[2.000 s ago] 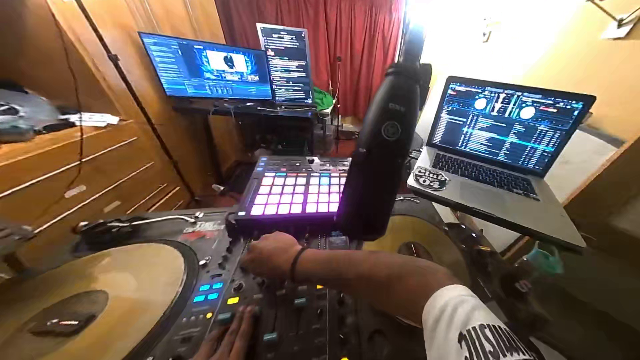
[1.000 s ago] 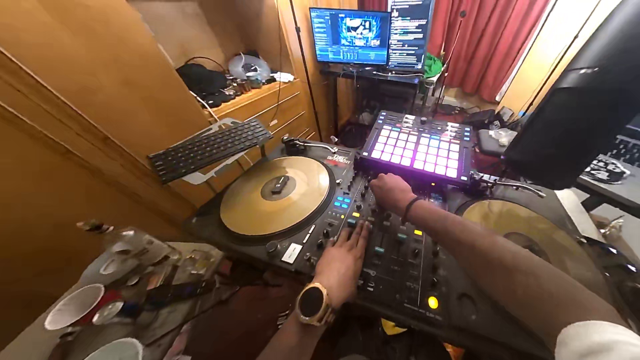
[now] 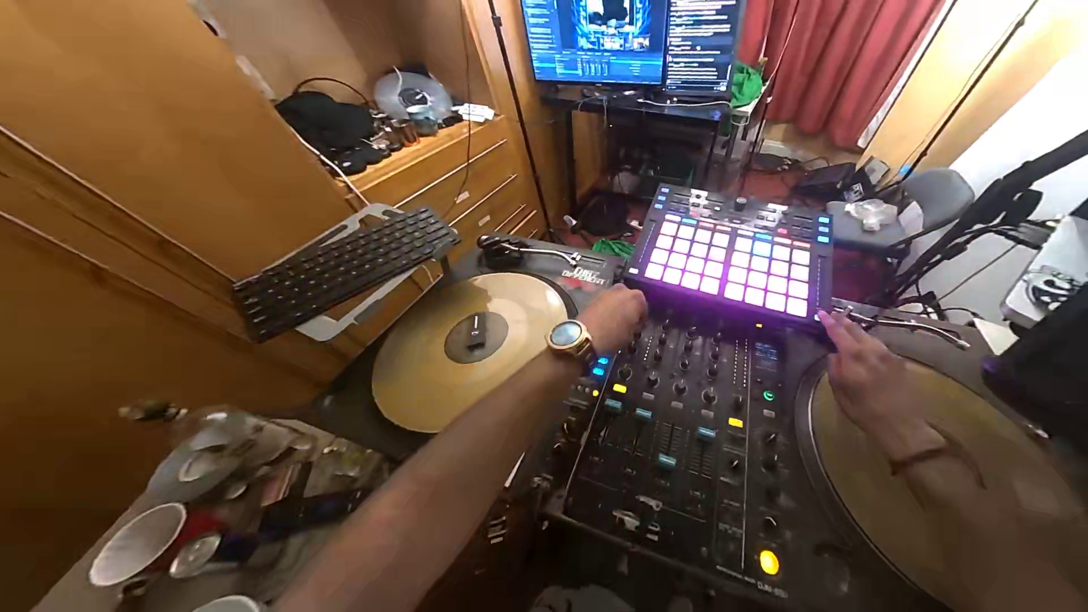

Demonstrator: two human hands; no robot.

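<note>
My left hand (image 3: 614, 320), with a gold watch (image 3: 568, 335) on the wrist, is curled at the upper left of the DJ mixer (image 3: 671, 442); its fingertips are hidden, so a hold cannot be told. My right hand (image 3: 867, 365) has its fingers stretched to the lower right corner of the lit pad controller (image 3: 727, 263), above the right turntable's gold record (image 3: 918, 442). The left turntable's gold record (image 3: 425, 374) lies left of the mixer. Faders and knobs on the mixer are uncovered between my hands.
A black keyboard (image 3: 344, 272) stands tilted on a stand at the left. Cups, one a white-rimmed cup (image 3: 138, 544), and clutter fill the lower left. Monitors (image 3: 595, 42) stand on a desk behind; a grey chair (image 3: 935, 200) and tripod legs are at the right.
My left hand has moved from the mixer's faders up to its upper left corner. My right hand has gone from the mixer's top to the right, beside the pad controller.
</note>
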